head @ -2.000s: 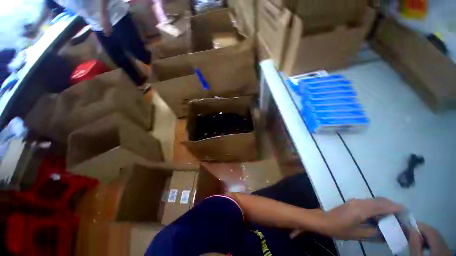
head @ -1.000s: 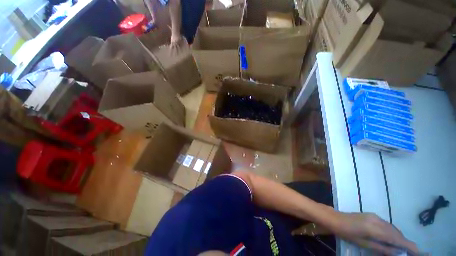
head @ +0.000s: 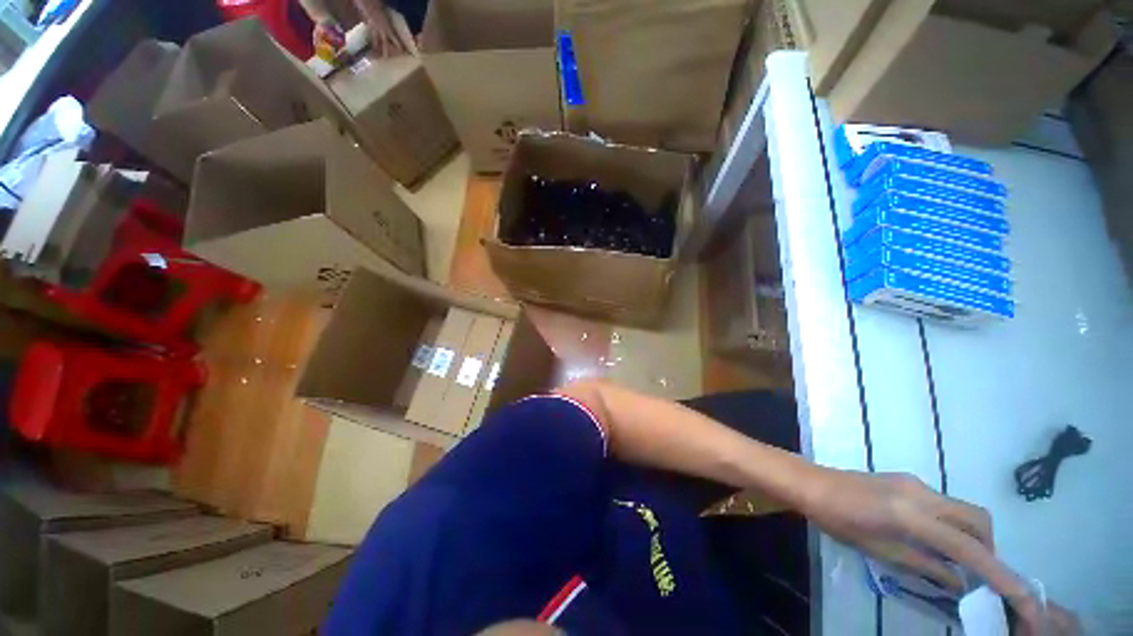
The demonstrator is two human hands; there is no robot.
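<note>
My left hand [head: 913,528] is at the lower right, over the table's near part. Its fingers are around a white and blue retail box [head: 982,611], mostly hidden by the hand and cut off by the bottom edge; a white flap shows. Some blurred skin at the bottom right corner, by the flap, may be part of my right hand; its grip cannot be made out. A coiled black USB cable [head: 1052,463] lies loose on the white table [head: 888,410]. Packed blue retail boxes [head: 932,236] lie in an overlapping row farther up the table.
A carton of dark cables [head: 590,280] stands on the floor left of the table. Other open cartons [head: 267,199], one with brown boxes inside, and red stools [head: 112,398] stand farther left. Another person's hands [head: 373,31] are on a carton at the top. Large cartons stand behind the table.
The view has swung, then shifted slightly. The loose cable and packed row remain on the table. My left hand shows more fully than one second ago. The other person's hands have moved at their carton.
</note>
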